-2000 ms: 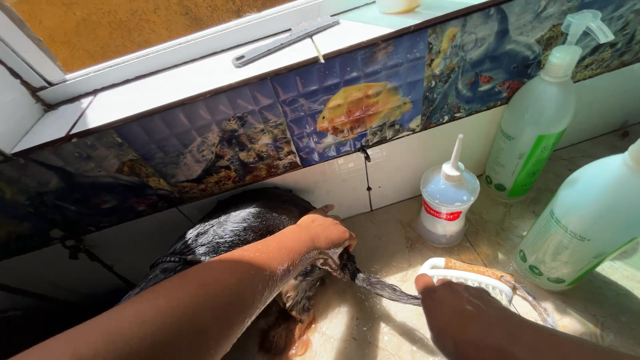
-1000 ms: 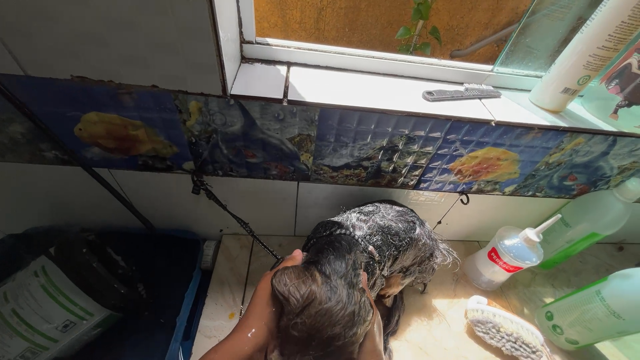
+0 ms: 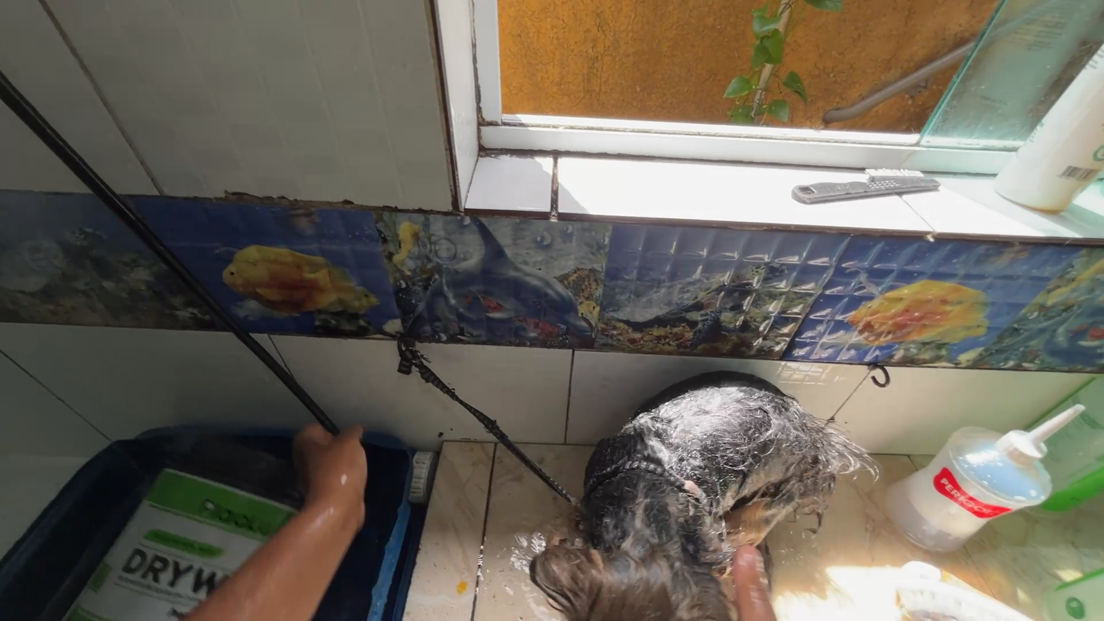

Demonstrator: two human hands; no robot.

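A wet, lathered small dog (image 3: 690, 483) with dark fur and a brown head stands on the tiled ledge, its back toward the wall. A black cord leash (image 3: 487, 423) runs from the wall down to its neck. My left hand (image 3: 332, 466) is closed around the lower part of a thin black hose (image 3: 190, 285) above the dark blue tub. Only part of my right hand (image 3: 750, 582) shows at the bottom, against the dog's side; its grip is hidden. To the right are a squeeze bottle (image 3: 953, 487) with a pointed nozzle and a white-edged brush (image 3: 940, 599), partly cut off.
A dark blue tub (image 3: 397, 517) at the lower left holds a white and green container (image 3: 198, 535). On the windowsill (image 3: 690, 190) lie a grey comb-like brush (image 3: 862, 185) and a white bottle (image 3: 1048, 147). A green-labelled bottle (image 3: 1074, 457) stands at the right. A small hook (image 3: 879, 375) is on the wall.
My left hand has left the dog's head area, moved left and taken hold of the black hose. Two seconds ago my right hand was at the brush; now it is by the dog.
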